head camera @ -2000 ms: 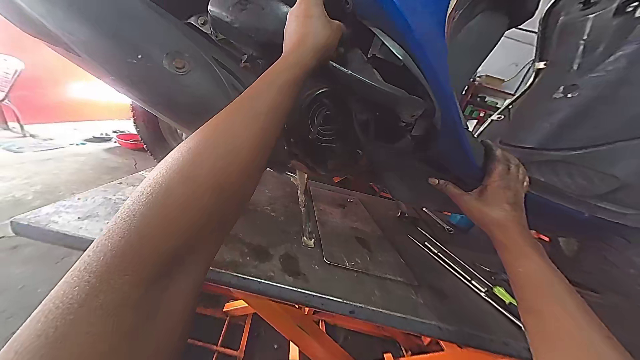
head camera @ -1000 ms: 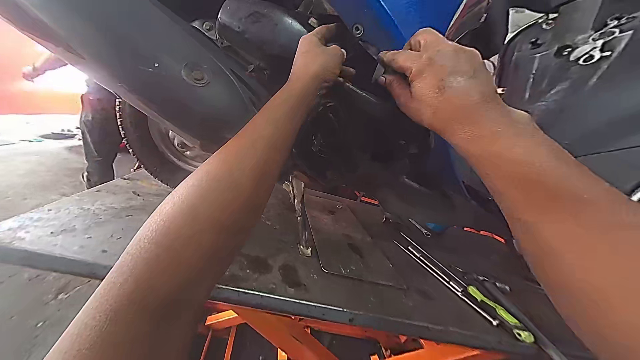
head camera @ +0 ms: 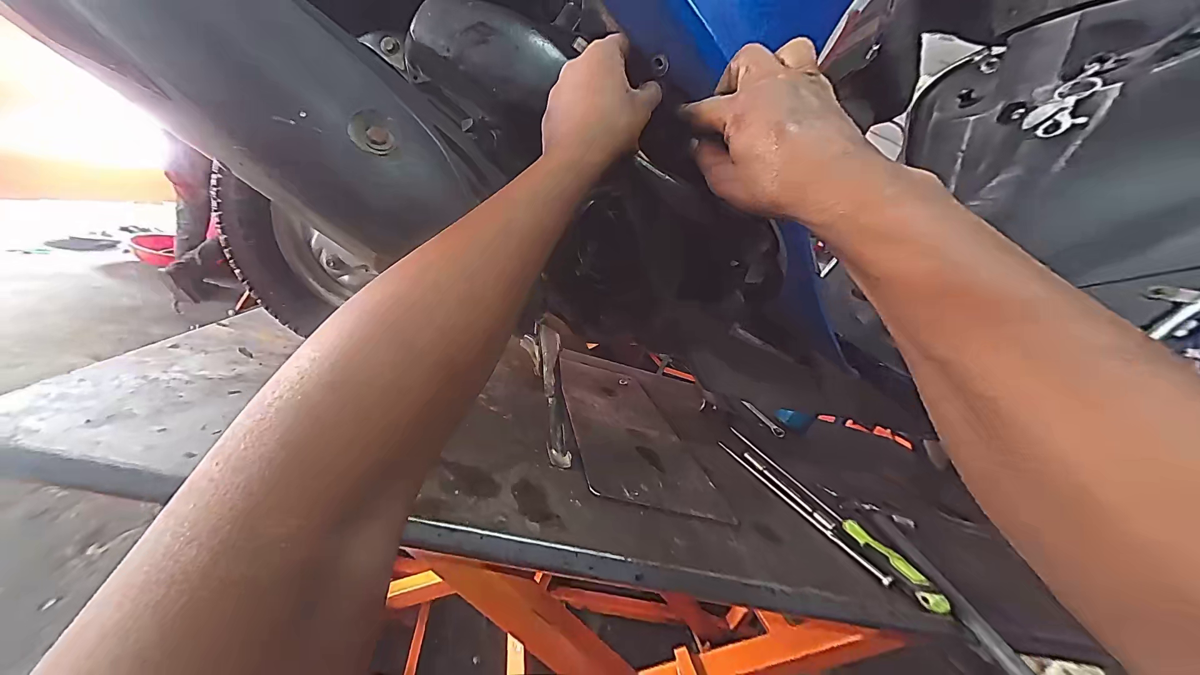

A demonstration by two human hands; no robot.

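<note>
Both my hands are at the side of a scooter with a blue body panel (head camera: 750, 23). My left hand (head camera: 595, 103) rests at the dark parts beside the rounded black cover (head camera: 483, 52), fingers bent; whether it grips something is hidden. Just to its right, my right hand (head camera: 778, 122) has its fingers curled at the lower edge of the blue panel, thumb and forefinger close together; what lies between them cannot be made out. A small round bolt hole (head camera: 659, 65) shows between the hands. To the left runs the grey exhaust cover (head camera: 375, 131) with its bolt.
The scooter stands on a lift table (head camera: 600, 562) with an orange frame (head camera: 525, 609). On the table lie a kickstand-like metal bar (head camera: 553, 403), a green-handled screwdriver (head camera: 886, 553), long metal rods (head camera: 806, 511) and a wrench (head camera: 764, 419). A person's leg (head camera: 192, 206) is behind the rear wheel (head camera: 272, 244).
My right hand has moved up and left from the lower part of the blue panel to beside my left hand. A person's legs have come into view behind the wheel.
</note>
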